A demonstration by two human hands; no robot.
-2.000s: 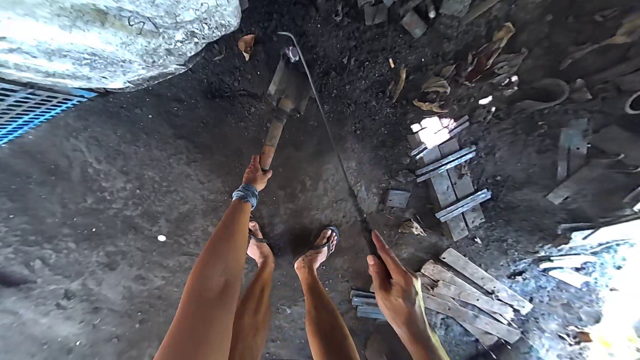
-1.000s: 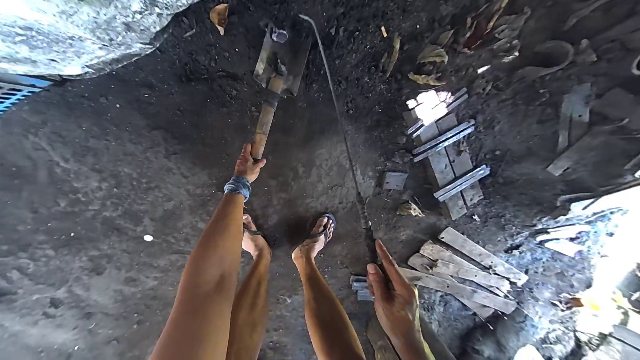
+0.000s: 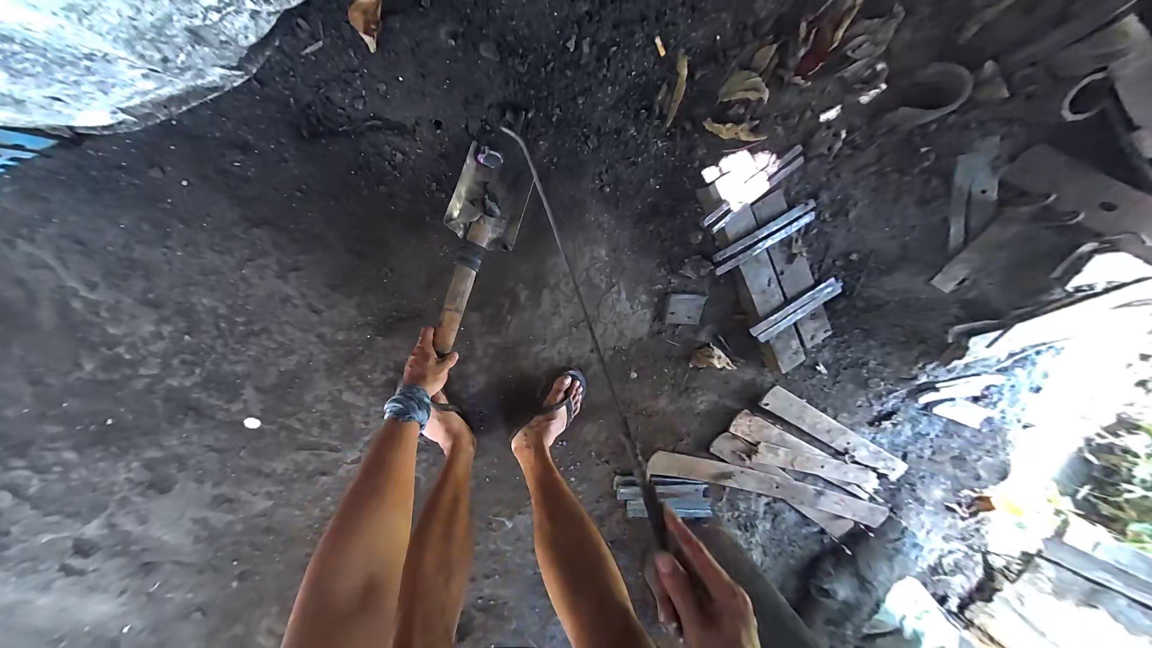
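My left hand [image 3: 429,362], with a grey-blue band at its wrist, grips the wooden handle of a small metal shovel [image 3: 468,202]. A small roundish lump [image 3: 489,157] lies at the far end of its blade. My right hand [image 3: 697,585] holds the dark handle end of a long thin metal rod [image 3: 576,279]. The rod's bent tip is just right of the shovel blade, above the dark ground. Whether tip and blade touch, I cannot tell. Both my feet, in sandals, stand between the hands.
To the right lie flat metal strips [image 3: 832,432], a short stack of bars [image 3: 666,497] and boards with paired bars across them [image 3: 792,310]. A small square plate [image 3: 686,309] is nearby. A large pale block [image 3: 135,54] stands at upper left. Dry leaves [image 3: 744,87] lie beyond.
The shovel has turned from nearly flat to tilted on its side, with the lump still at its far end. The rod's tip has moved from above the blade, two seconds ago, to its right side.
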